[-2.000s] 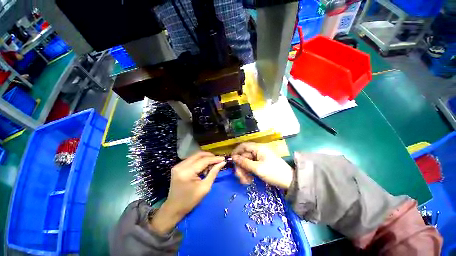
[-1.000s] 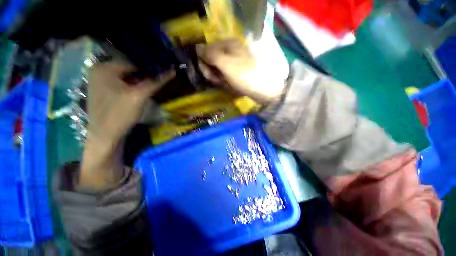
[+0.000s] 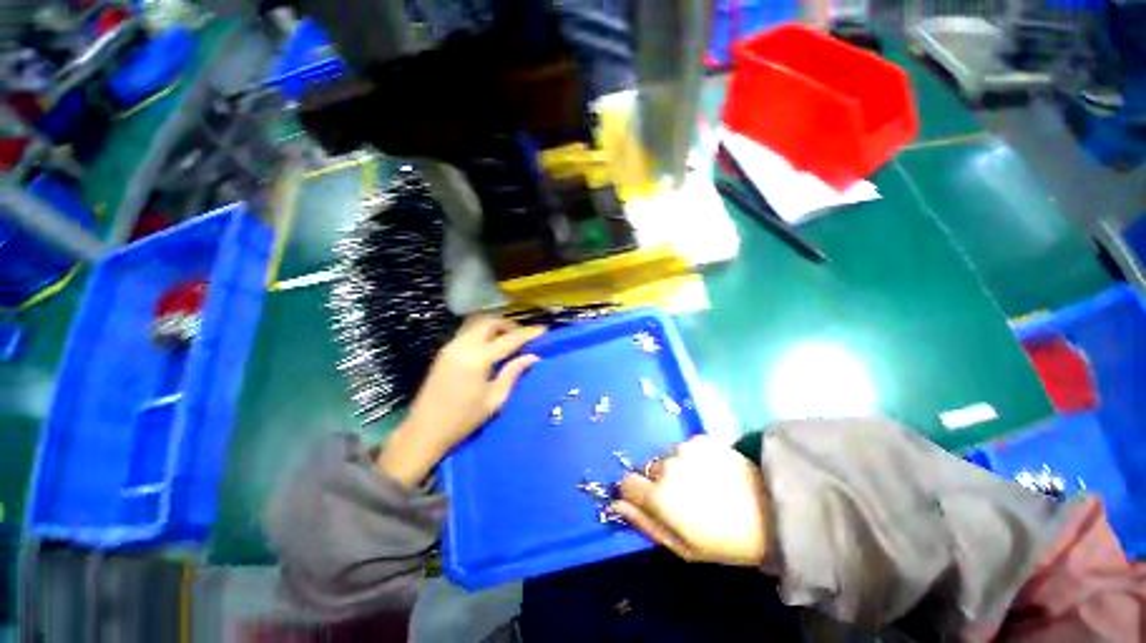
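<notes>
The flat blue tray [image 3: 522, 509] lies in front of me. Small silver terminals [image 3: 603, 492] lie in its lower right part, with a few more scattered near its middle and upper right. My left hand [image 3: 463, 392] is at the tray's upper left corner, thumb and fingers around the rim. My right hand [image 3: 706, 502] is over the tray's lower right side, fingertips down among the terminals; blur hides whether they grip any. The press's yellow ledge [image 3: 597, 279] is just beyond the tray, with thin dark leads [image 3: 572, 312] below it.
The dark press head [image 3: 465, 107] stands ahead. A black wire pile [image 3: 400, 295] lies left of it. A deep blue bin [image 3: 94, 471] with a red bundle is far left. A red bin [image 3: 823, 107], white paper [image 3: 804, 189] and black rod [image 3: 773, 224] are upper right. Another blue bin is at right.
Both hands have come down from the press to the tray. My left hand has taken the tray's corner. The right hand is in the tray, and the terminals are spread differently. The view has shifted.
</notes>
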